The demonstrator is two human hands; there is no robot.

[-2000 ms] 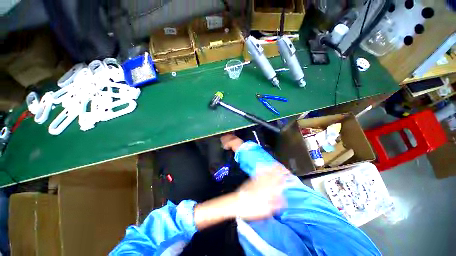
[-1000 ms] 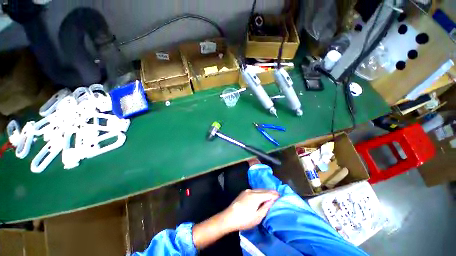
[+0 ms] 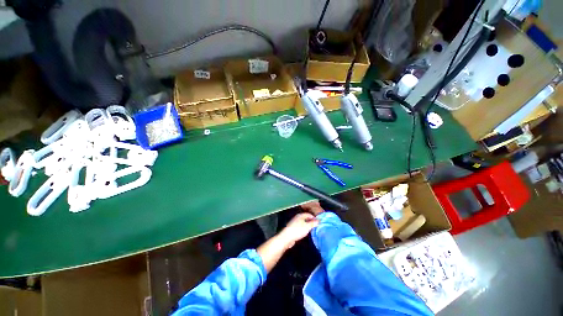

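My left hand is at the cuff of my right sleeve, below the bench's front edge, its fingers closed on the cloth. My right hand shows only in part between the cuff and the bench edge; its fingers are not clear. On the green bench just beyond, a mallet lies slanted, its black grip reaching the front edge near my right hand. Blue-handled nippers lie open to its right. White loop-shaped housings are heaped at the left.
A blue bin of tiny pieces, cardboard boxes, a clear cup and two grey screwdrivers stand or lie toward the back. An odds-and-ends carton, a red stool and a white tray are at lower right.
My left hand has moved from over the right forearm up toward the cuff, nearer the bench edge. The view has shifted. The mallet, nippers and housings lie as before.
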